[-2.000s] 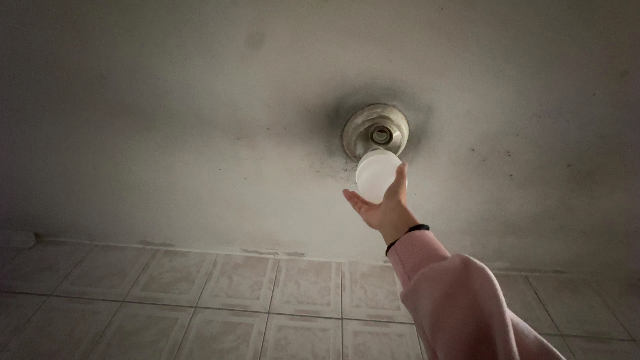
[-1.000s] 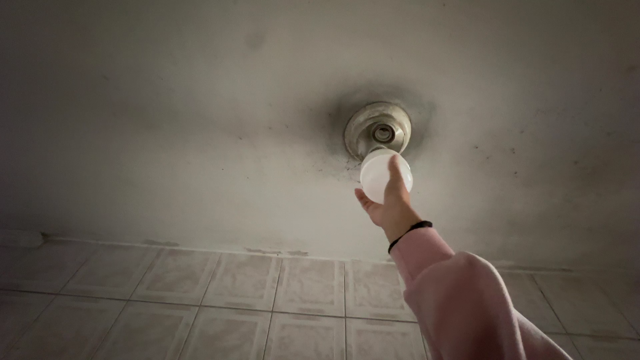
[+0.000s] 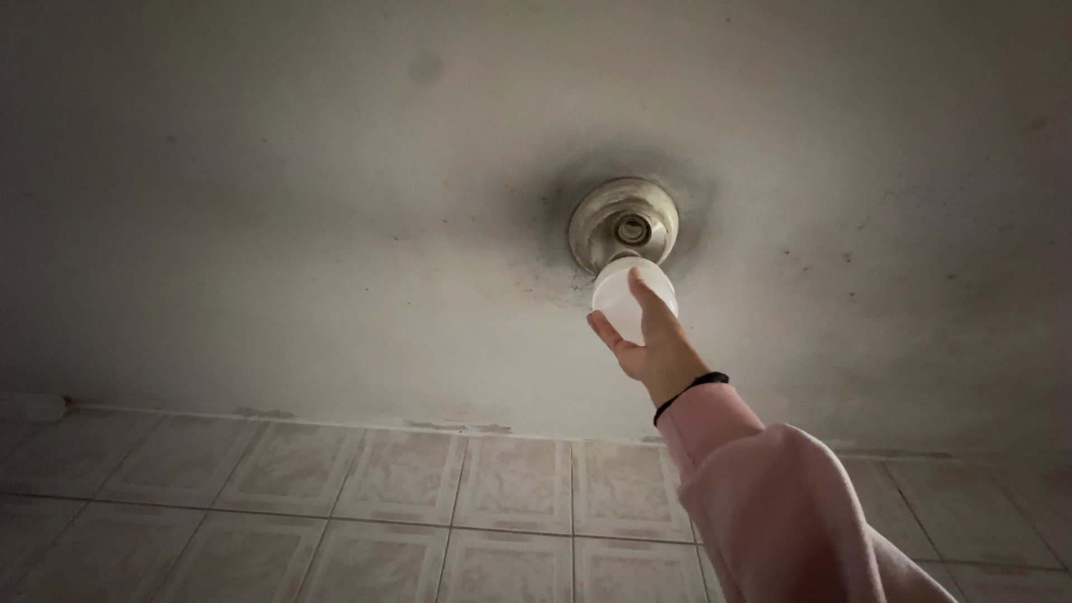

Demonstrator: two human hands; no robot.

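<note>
A white round light bulb [image 3: 621,303] is held in my right hand [image 3: 657,343], with one digit laid across its near side and other fingers at its lower left. The bulb's neck points up at a round, stained lamp holder [image 3: 590,222] on the ceiling. The holder's socket opening [image 3: 632,229] shows just above the bulb, uncovered; whether the bulb's base touches the holder's lower edge I cannot tell. A black band circles my right wrist, above a pink sleeve. My left hand is out of view.
A grey ceiling [image 3: 335,209] with dark smudges surrounds the holder. Below runs a wall of pale patterned tiles [image 3: 394,477], with flaking patches along its top edge. A white fitting [image 3: 32,407] sits at the far left where wall and ceiling meet.
My right hand has turned around the bulb, and a digit that was at its right side now lies across its near face. The bulb remains just below the socket opening.
</note>
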